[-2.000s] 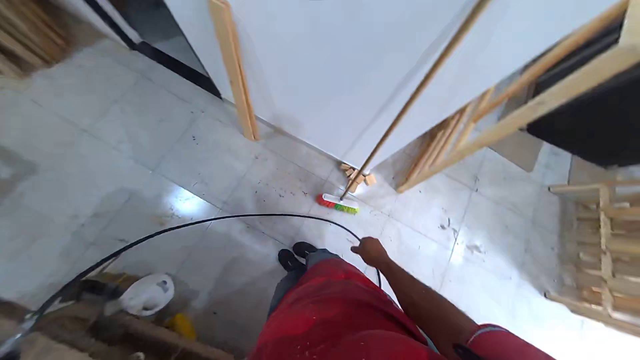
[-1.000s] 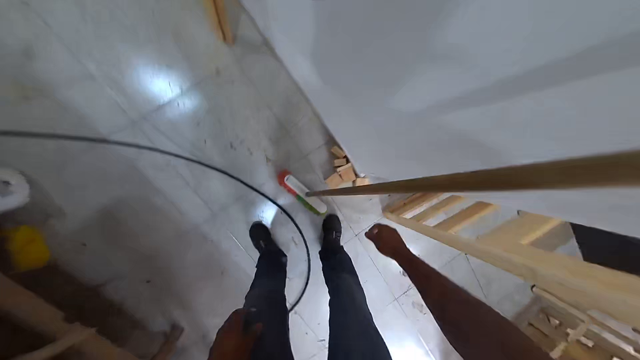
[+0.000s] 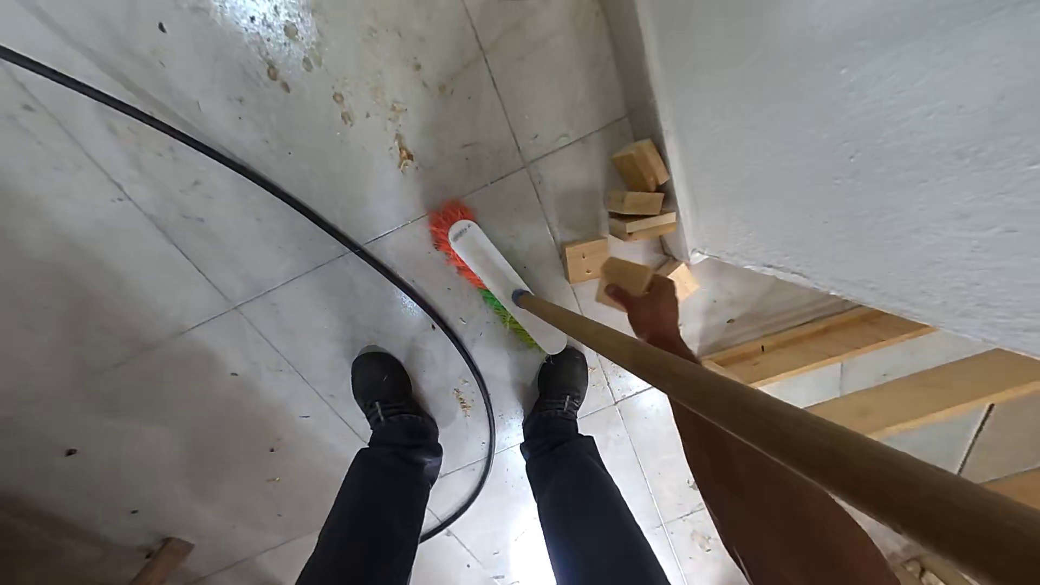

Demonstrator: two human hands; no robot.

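Note:
My right hand (image 3: 652, 313) grips a small wooden block (image 3: 627, 278) at the foot of the white wall corner. Around it lie several more wood offcuts (image 3: 586, 260), some against the wall base. Left of my hand a broom head (image 3: 496, 272) with red and green bristles rests on the tiled floor. Its wooden handle (image 3: 691, 378) slants up across my right forearm toward the lower right. My left hand is out of view.
A black hose or cable (image 3: 325, 223) curves over the floor and between my shoes. The white wall (image 3: 853, 146) fills the upper right. A wooden slatted frame (image 3: 837, 345) lies at right. A wood piece (image 3: 164, 561) shows at lower left.
My right hand has reached down to the offcuts and taken hold of a block. My left hand, seen low in the frame one second ago, has gone from view. The view has moved closer to the floor.

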